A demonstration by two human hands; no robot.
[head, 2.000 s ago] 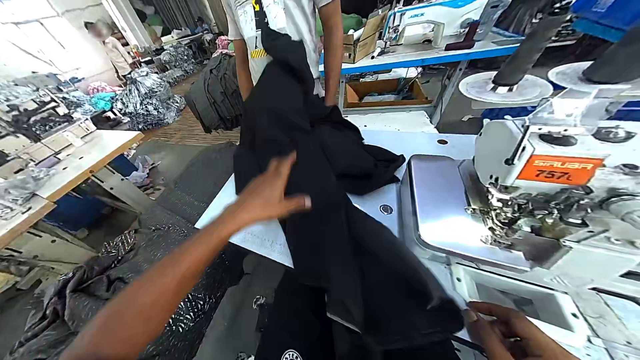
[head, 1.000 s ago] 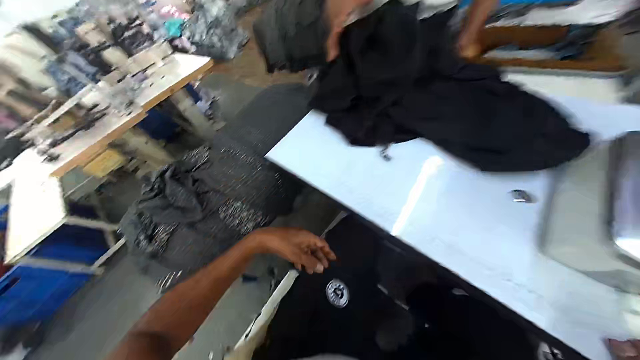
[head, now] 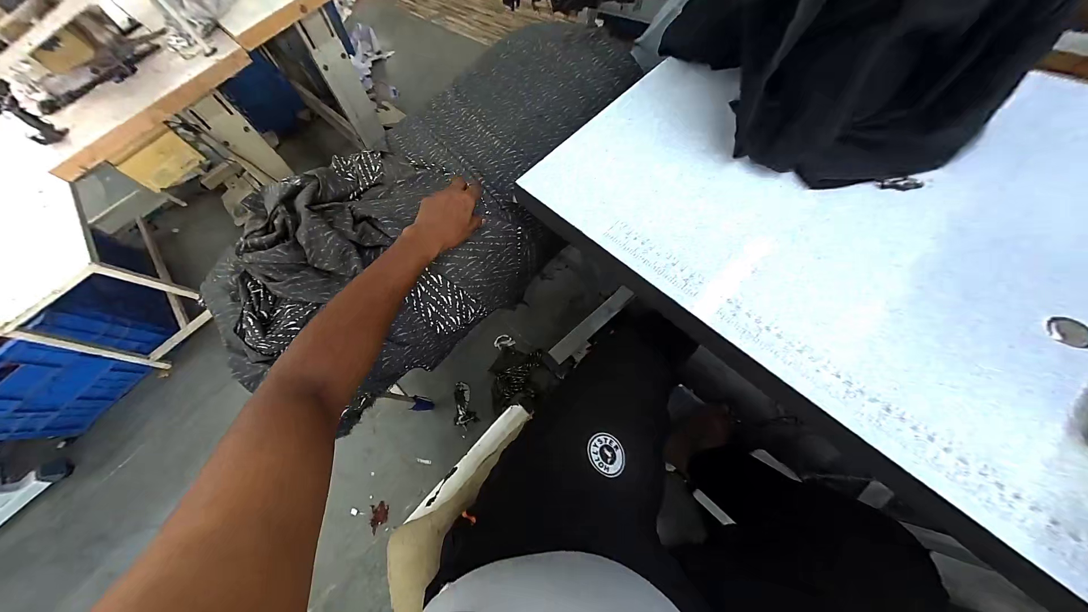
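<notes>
My left hand (head: 447, 216) rests on a heap of dark grey fabric with white flecks (head: 501, 110), left of the white sewing table (head: 765, 246). Its fingers are bent at the cloth; whether they grip it cannot be told. My right hand is out of view. Black cloth (head: 850, 93) hangs over the far part of the table, its lower edge touching or just above the top; what holds it is not visible.
Wooden-edged workbenches (head: 153, 102) stand at the upper left, a blue crate (head: 93, 340) below them. The table's near edge runs diagonally above my black-clad legs (head: 586, 510). Scraps lie on the grey floor.
The view has turned down and left. My left hand has gone from near my leg to the grey fabric heap. My right hand, seen by the machine two seconds ago, has left the view.
</notes>
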